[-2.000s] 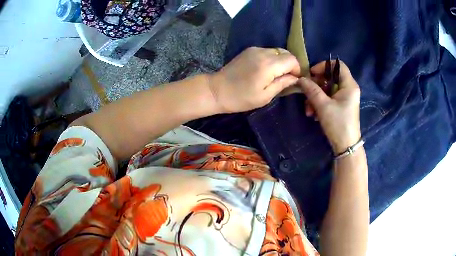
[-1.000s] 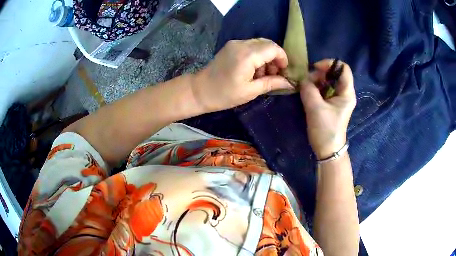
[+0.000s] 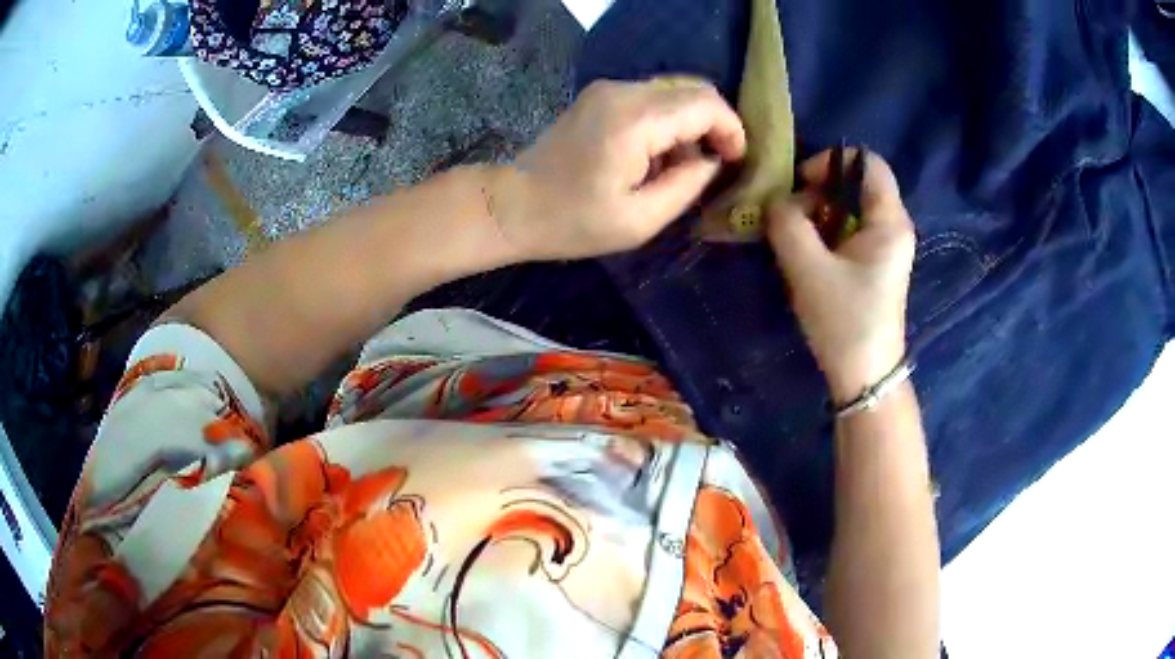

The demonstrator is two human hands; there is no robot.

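Observation:
The dark blue denim garment (image 3: pixel 1031 335) lies in front of me and over my lap. A tan pointed facing (image 3: pixel 769 97) runs down its middle, with a small tan button (image 3: pixel 745 218) showing near its lower end. My right hand (image 3: pixel 844 245) has the dark thread snips (image 3: pixel 847 187) in its palm, blades pointing up, and its thumb and fingertips are at the facing's right edge. My left hand (image 3: pixel 625 167) is at the facing's left side, fingers curled with the tips close together; whether they pinch a thread cannot be seen.
A clear bin (image 3: pixel 264 139) at the upper left holds a floral cloth bag (image 3: pixel 296 45) and a blue-capped bottle (image 3: pixel 157 26). Speckled floor (image 3: pixel 458 103) shows beside it. White tabletop (image 3: pixel 1069 579) shows at the lower right.
My left hand has moved up and left from the meeting point with my right fingers, uncovering the tan button. The snips remain in my right hand.

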